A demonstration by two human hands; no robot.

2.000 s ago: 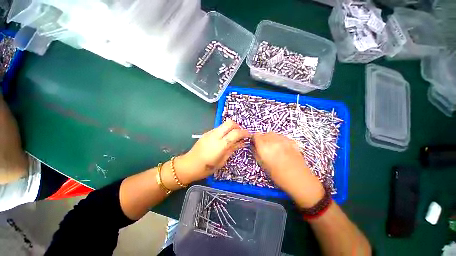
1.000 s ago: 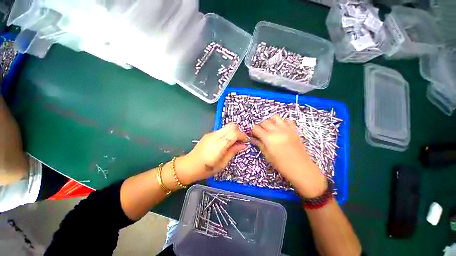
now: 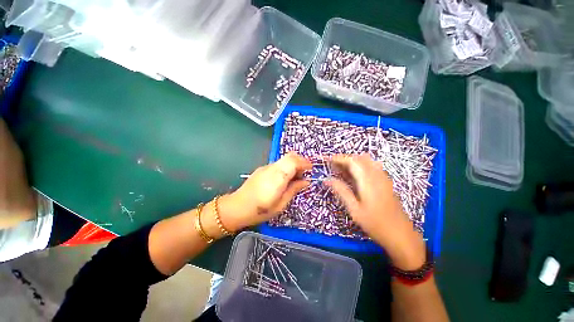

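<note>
A blue tray (image 3: 440, 188) full of small metal parts lies under both hands. Short sleeves (image 3: 315, 217) fill its left and middle; thin metal pins (image 3: 412, 165) lie at its right. My left hand (image 3: 270, 188) is over the tray's left part, thumb and fingers pinched round a thin metal rod (image 3: 245, 176) whose end sticks out to the left. My right hand (image 3: 365, 188) is just right of it, blurred, thumb and fingers apart; whether a small part is between its fingertips cannot be told.
A clear box with long rods (image 3: 340, 277) stands nearest me. Behind the tray are two clear boxes of short parts (image 3: 362, 78) (image 3: 280, 72) and white stacked boxes (image 3: 163, 44). A clear lid (image 3: 495, 135), black phone (image 3: 511, 255) and white case (image 3: 549, 270) lie right. Another person's arm (image 3: 12, 176) is left.
My right hand has opened its thumb and fingers and moved slightly right of my left hand. My left hand has stayed nearly in place. The view has shifted slightly.
</note>
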